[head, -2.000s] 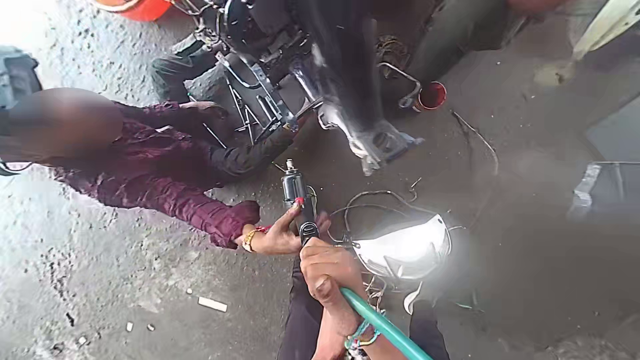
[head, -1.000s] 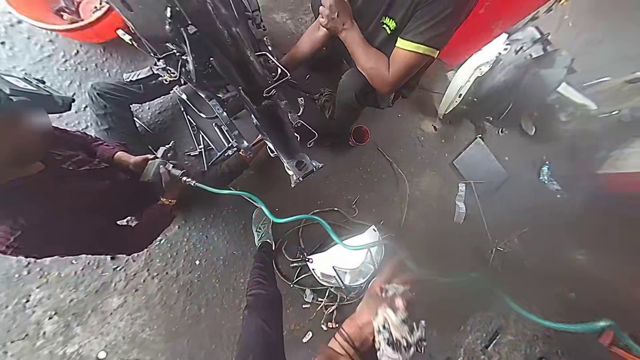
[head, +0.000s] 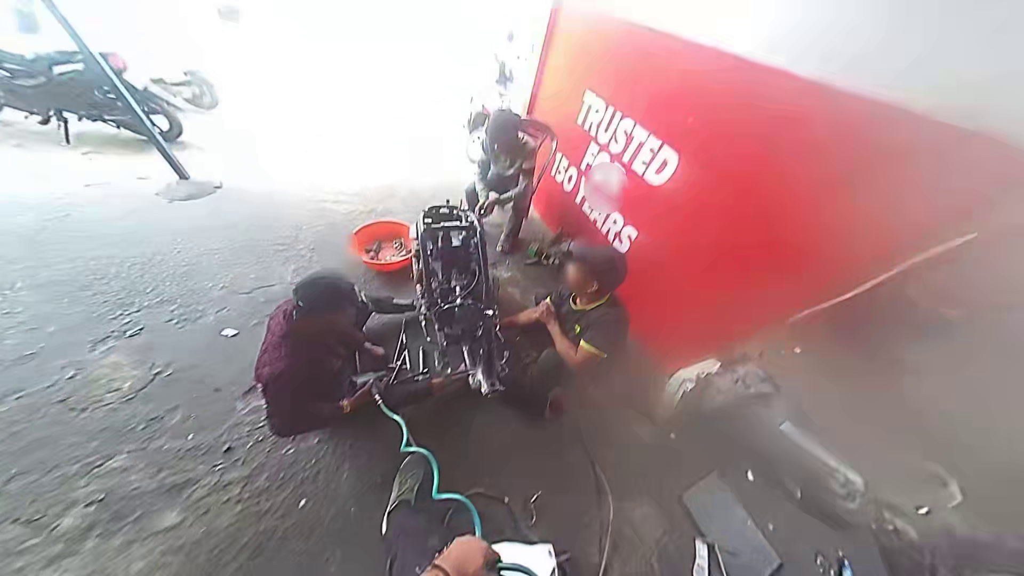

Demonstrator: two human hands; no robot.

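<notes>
At the bottom edge, my left hand (head: 466,556) is closed around a green air hose (head: 436,472), partly cut off by the frame. The hose curves up to a tool at the hands of a crouching person in a maroon shirt (head: 280,364); the tool itself is hard to make out. In front of that person stands a stripped motorcycle frame (head: 456,296). Beside my left hand lies a white, bright-surfaced part (head: 528,554). My right hand is not seen.
A person in a dark shirt (head: 604,324) crouches right of the motorcycle, another (head: 504,160) sits behind. An orange basin (head: 384,262) holds parts. A red panel (head: 744,176) stands at right. Body parts (head: 744,392) and a dark flat plate (head: 732,524) lie on the ground.
The view has swung up and widened. The tool held out near my hands at first is with the person in maroon. The crumpled whitish thing at my hand a second ago is out of sight.
</notes>
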